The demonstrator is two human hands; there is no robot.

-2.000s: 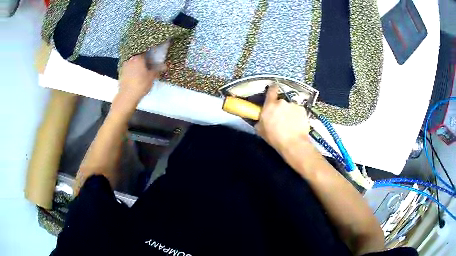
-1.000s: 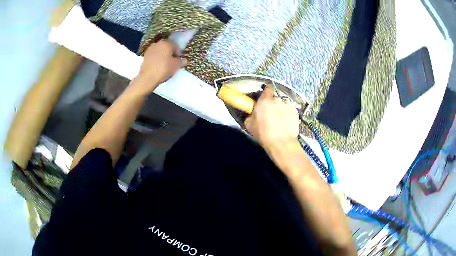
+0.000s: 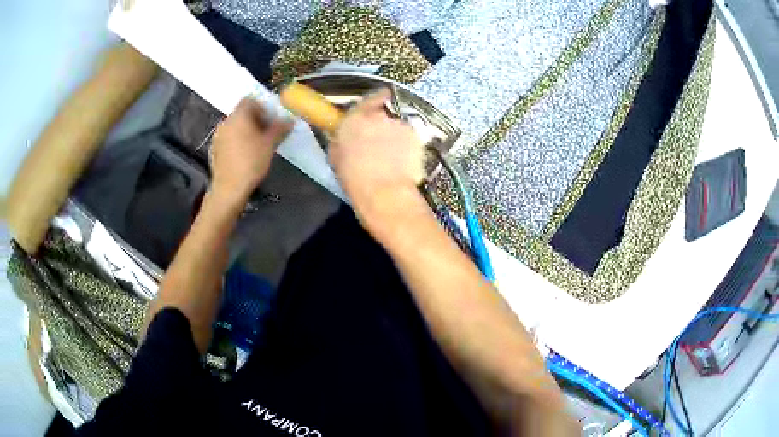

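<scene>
The speckled garment (image 3: 530, 128) lies grey side up on the white pressing table, with gold-brown bands and black strips. My right hand (image 3: 377, 158) grips the steam iron (image 3: 312, 107) by its yellow handle; the iron is over the garment's near edge and hides part of it. My left hand (image 3: 243, 145) is at the table's near edge, just left of the handle. It is blurred and closed on a small pale piece (image 3: 271, 104), whose kind I cannot tell. A gold-brown flap (image 3: 354, 36) lies just beyond the iron.
A dark flat pad (image 3: 716, 195) lies on the table's right. A blue hose (image 3: 478, 243) runs from the iron past the table's near edge. A red-and-black unit (image 3: 722, 337) is at lower right. A brown roll (image 3: 77, 136) and speckled fabric (image 3: 81, 320) are at left.
The iron and my right hand have moved left along the near edge. My left hand has drawn back off the garment with the pale piece. The view has turned and shifted.
</scene>
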